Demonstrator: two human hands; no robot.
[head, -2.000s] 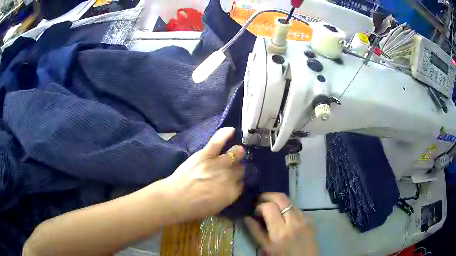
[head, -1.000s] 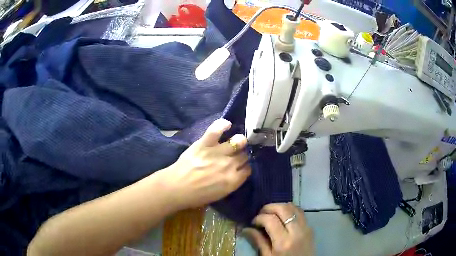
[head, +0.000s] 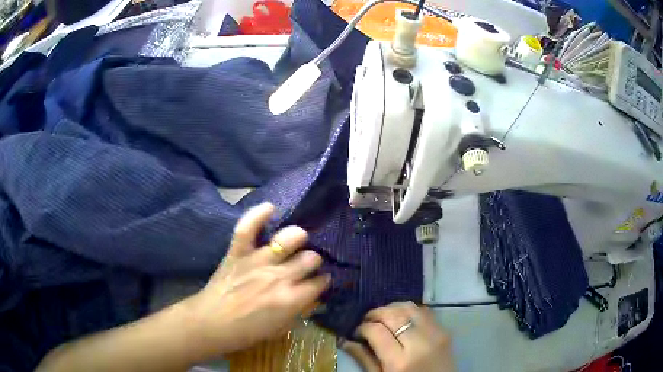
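The navy ribbed garment body (head: 123,196) is heaped at left and runs to the white sewing machine (head: 429,123). A darker navy cuff piece (head: 392,265) lies under the presser foot (head: 369,218) and reaches down to my right hand. My left hand (head: 265,280) lies on the cloth left of the needle, fingers spread and slightly bent; whether it pinches any cloth is not clear. My right hand (head: 407,338) holds the lower edge of the cuff piece between thumb and fingers. The needle tip is hidden.
A stack of navy bands (head: 534,261) with frayed edges lies under the machine arm. A white lamp (head: 294,89) hangs left of the head. Yellow-orange taped sheets (head: 262,352) lie before the needle. A control panel (head: 636,87) stands at upper right; a red packet (head: 265,18) lies behind.
My left hand has moved left and down, away from the needle, uncovering more cloth beside the presser foot. My right hand stays at the cuff's lower edge, slightly shifted. The view has shifted a little.
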